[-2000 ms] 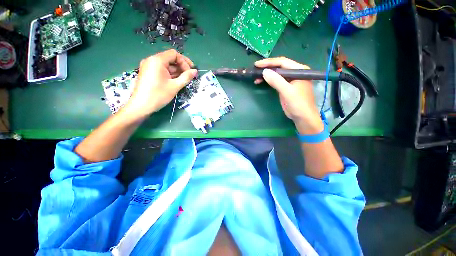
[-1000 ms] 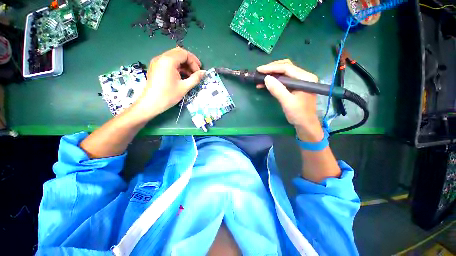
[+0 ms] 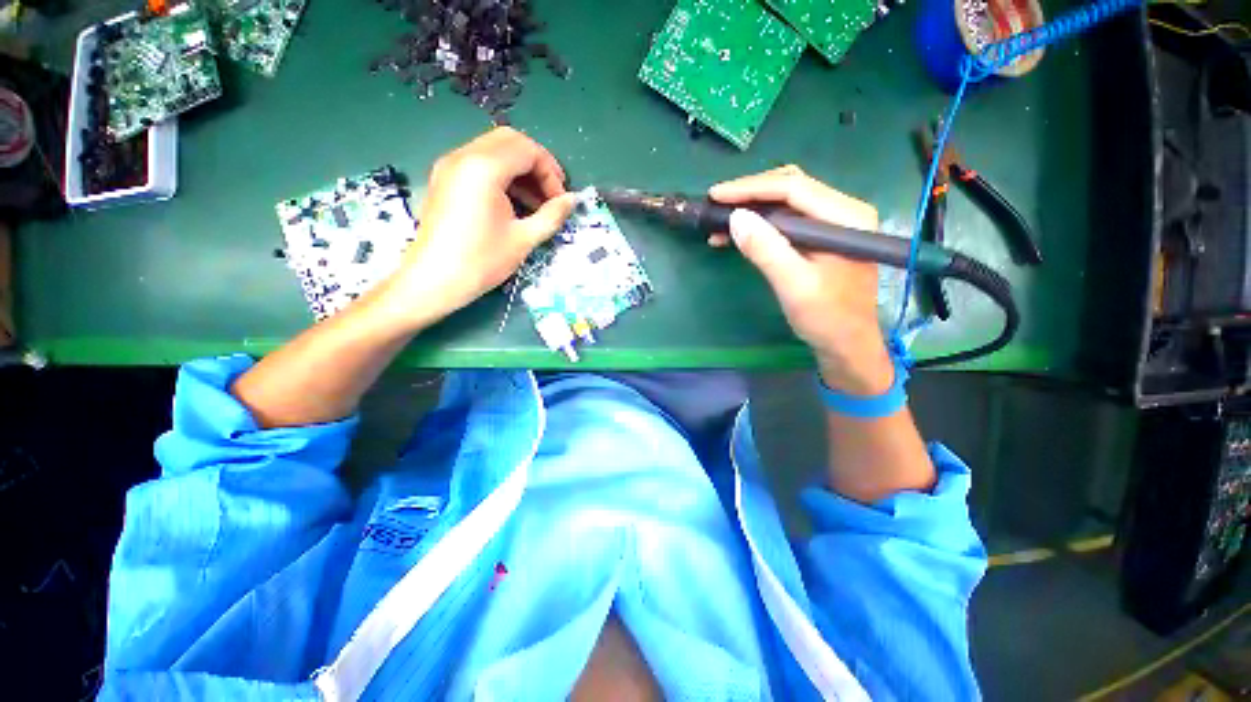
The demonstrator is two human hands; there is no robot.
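A whitish populated circuit board (image 3: 590,274) lies on the green mat near its front edge. My right hand (image 3: 809,268) holds the black soldering iron (image 3: 851,239), its tip pointing left at the board's top corner. My left hand (image 3: 487,220) is at the board's upper left, thumb and index finger pinched together at that corner. A thin strand of solder wire (image 3: 510,300) shows below my left hand. What lies between the fingertips is too small to tell. A second whitish board (image 3: 343,240) lies left, partly behind my left hand.
Small black components (image 3: 473,48) lie heaped at the back. Green boards (image 3: 720,69) lie upper right, near a blue spool (image 3: 947,41). Open cutters (image 3: 991,206) lie right, by the blue cord. A white tray (image 3: 168,172) with boards is upper left. A black bin (image 3: 1159,370) stands right.
The iron has tilted, its handle end lower, and its tip has stayed near the board's top corner. My left hand has shifted slightly right, uncovering more of the second board.
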